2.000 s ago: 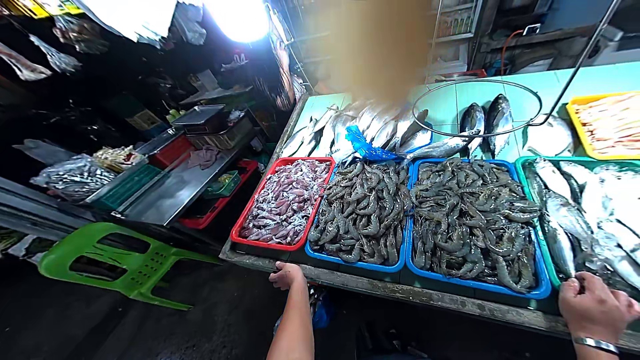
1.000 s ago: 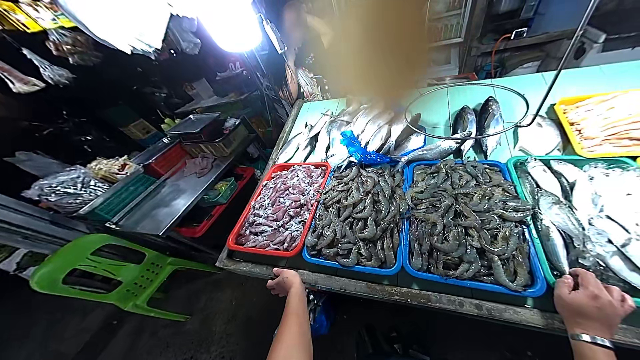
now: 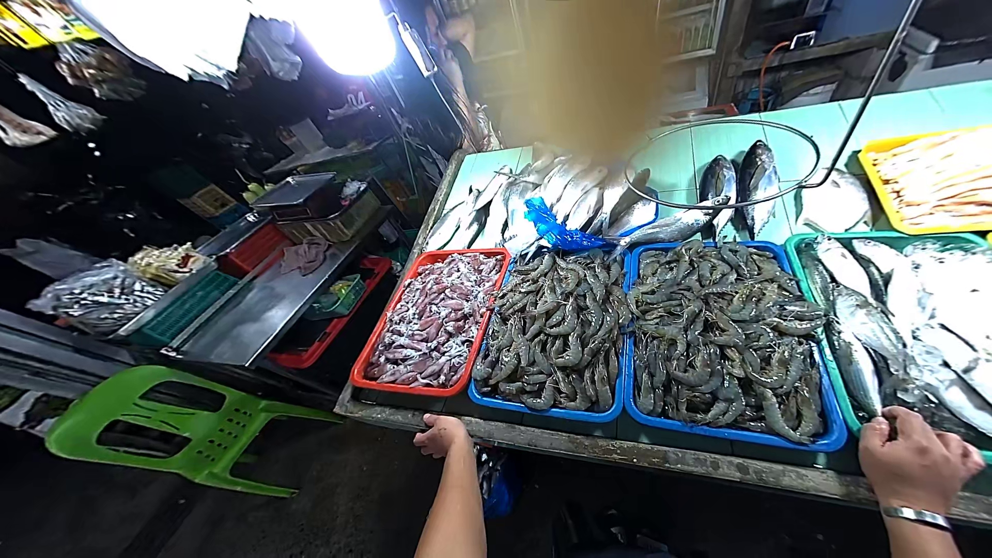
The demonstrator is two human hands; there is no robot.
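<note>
My left hand (image 3: 442,435) is at the front edge of the stall table, below the red tray of small squid (image 3: 438,322); whether its fingers grip the edge I cannot tell. My right hand (image 3: 918,457), with a metal band at the wrist, pinches the tail of a silvery fish (image 3: 855,370) lying in the green tray (image 3: 833,372). Two blue trays of raw shrimp (image 3: 554,333), (image 3: 721,341) stand side by side between the hands. Behind them lie a blue plastic bag (image 3: 554,229) and several whole fish (image 3: 581,194).
A wire hoop (image 3: 725,205) hangs over the tiled tabletop (image 3: 845,124). At the far right stands a yellow tray (image 3: 891,205). A green plastic chair (image 3: 186,434) and a metal table (image 3: 256,310) are at the left. The wooden table edge (image 3: 620,453) runs along the front.
Both hands stay near where they were, the left at the table edge and the right at the green tray. The view has shifted slightly.
</note>
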